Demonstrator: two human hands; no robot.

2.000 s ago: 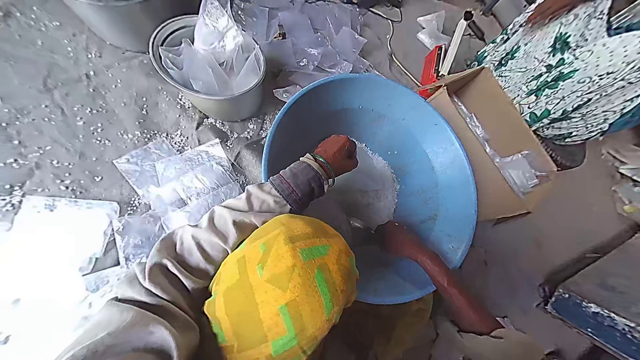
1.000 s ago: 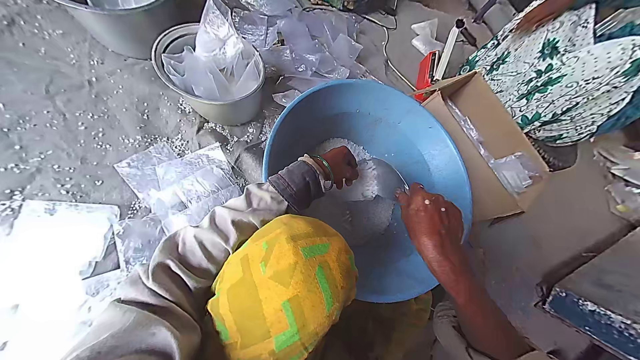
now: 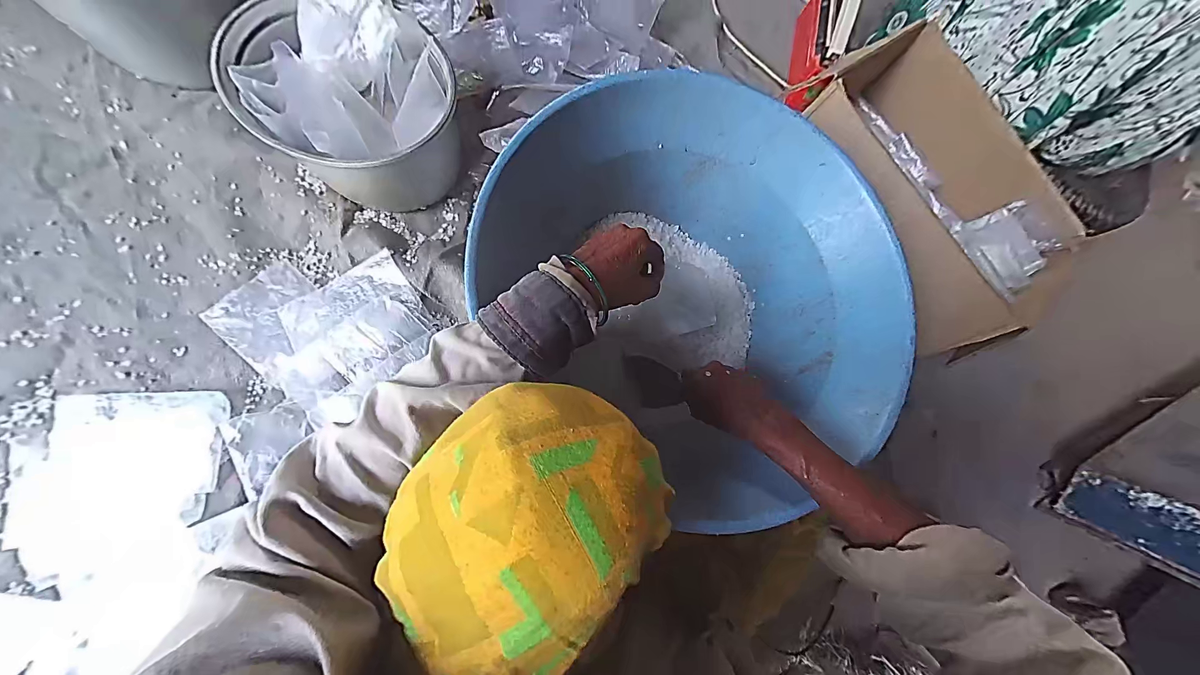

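Note:
My left hand [image 3: 621,265], with a green bangle at the wrist, is closed in a fist over the wide blue plastic basin [image 3: 825,272]. It grips what looks like a clear plastic bag [image 3: 689,314], whose lower part is hard to make out. White granules [image 3: 727,281] lie heaped in the basin beneath and beside it. Lower and to the right, my right hand [image 3: 717,394] is closed around the handle of a dark scoop [image 3: 653,381], its blade pointing left, low in the basin. A rounded yellow cloth head covering with green patches [image 3: 525,525] hides the basin's lower left.
Left of the basin stands a metal pot [image 3: 394,178] holding filled clear bags. Flat plastic bags [image 3: 347,319] lie on the floor sheet among scattered granules. An open cardboard box [image 3: 994,178] with plastic bags touches the right side, near a person's patterned garment [image 3: 1106,75].
My right hand with the scoop has moved down and left from its raised place at the right of the granules. My left hand stays over the basin's left part.

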